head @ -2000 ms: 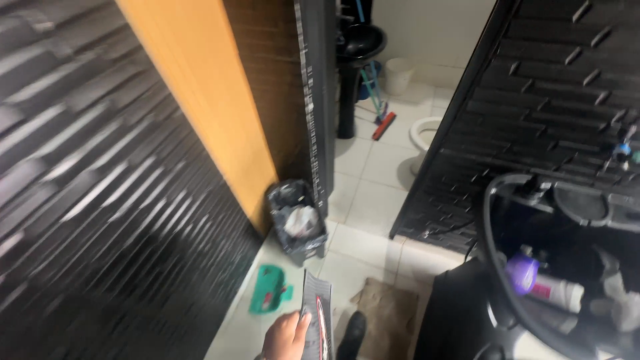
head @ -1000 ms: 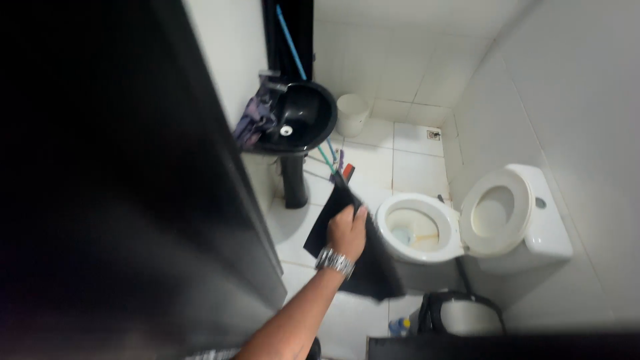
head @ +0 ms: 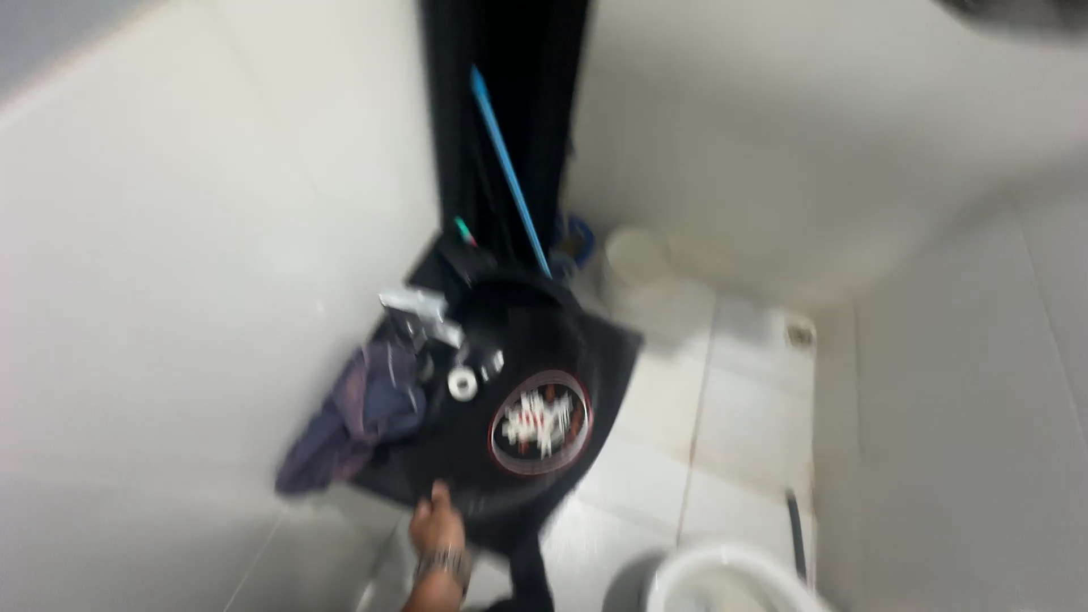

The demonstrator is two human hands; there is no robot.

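Observation:
My left hand (head: 438, 520), with a metal-band watch on its wrist, grips the near edge of a flat black sheet (head: 586, 476) bearing a red-rimmed oval emblem. The sheet lies at or over the black washbasin (head: 518, 293); blur hides exactly how they touch. A chrome tap (head: 421, 308) is at the basin's left, with a white ring-like drain (head: 461, 383) near it. A crumpled purple-grey cloth (head: 361, 408) hangs at the basin's left edge. My right hand is not in view.
A blue pole (head: 510, 170) leans in the dark corner behind the basin. Beyond it stands a pale bin (head: 636, 255). The toilet bowl (head: 722, 582) is at the bottom right, on a white tiled floor with a drain cover (head: 799, 333). White walls flank both sides.
The view has moved from the doorway to the washbasin. My left hand has brought the black sheet from beside the toilet to the basin, and the sheet's emblem now shows.

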